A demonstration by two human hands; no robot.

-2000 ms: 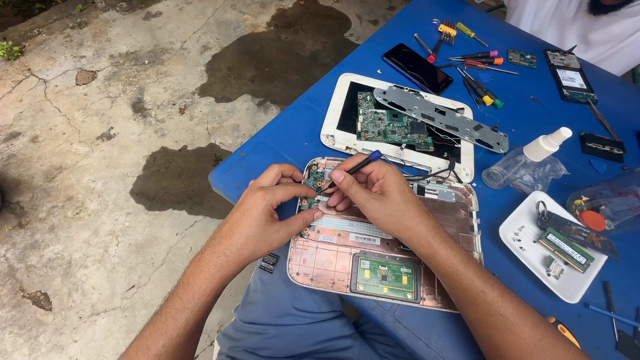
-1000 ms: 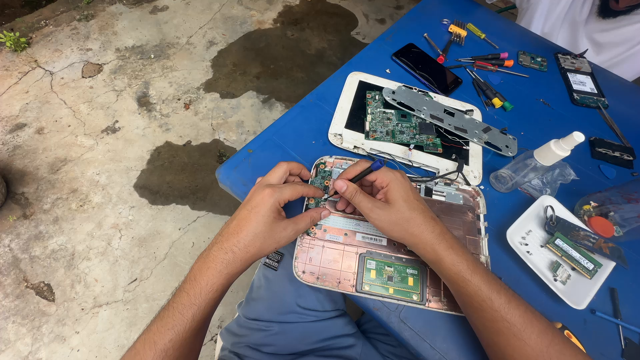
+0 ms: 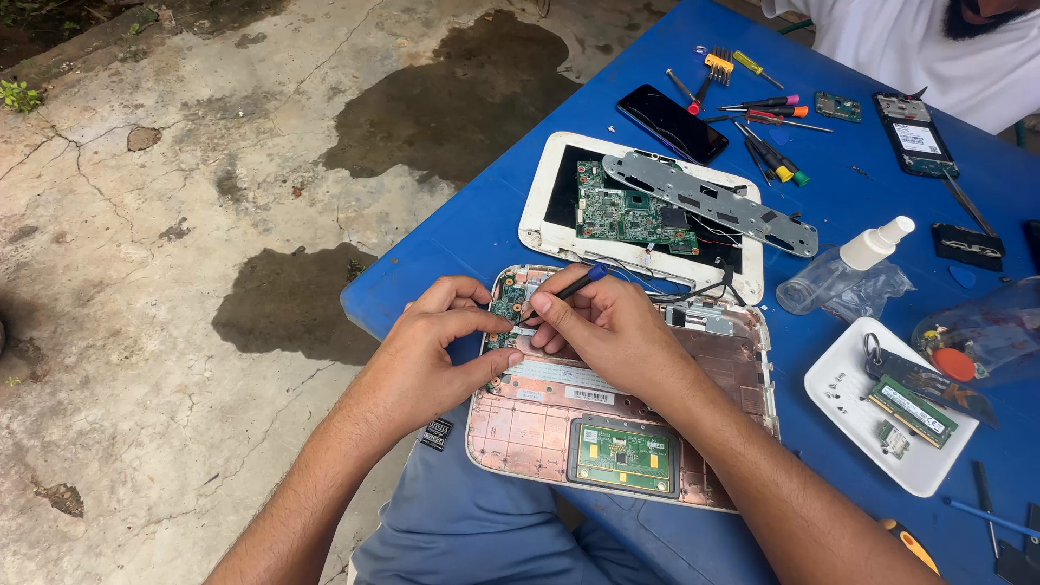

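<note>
My right hand point(image 3: 605, 325) grips a small screwdriver point(image 3: 573, 290) with a black handle and blue cap, its tip down at a small green circuit board point(image 3: 508, 299). That board lies at the upper left corner of an opened laptop's copper-lined lower case point(image 3: 520, 431). My left hand point(image 3: 447, 337) rests at the board's left edge, index finger and thumb apart, the index fingertip close to the screwdriver tip; whether it pinches anything small cannot be told. A white flat ribbon cable point(image 3: 569, 374) runs below my fingers, and a green touchpad board point(image 3: 624, 457) sits near the case's front edge.
Behind the case lies a white-framed screen point(image 3: 538, 207) bearing a motherboard point(image 3: 630, 203) and a metal bracket point(image 3: 707, 191). A spray bottle point(image 3: 845, 264), a white tray point(image 3: 837, 357) with a memory module, a phone point(image 3: 673, 123) and several screwdrivers point(image 3: 772, 154) lie around. A person in white point(image 3: 902, 57) sits opposite.
</note>
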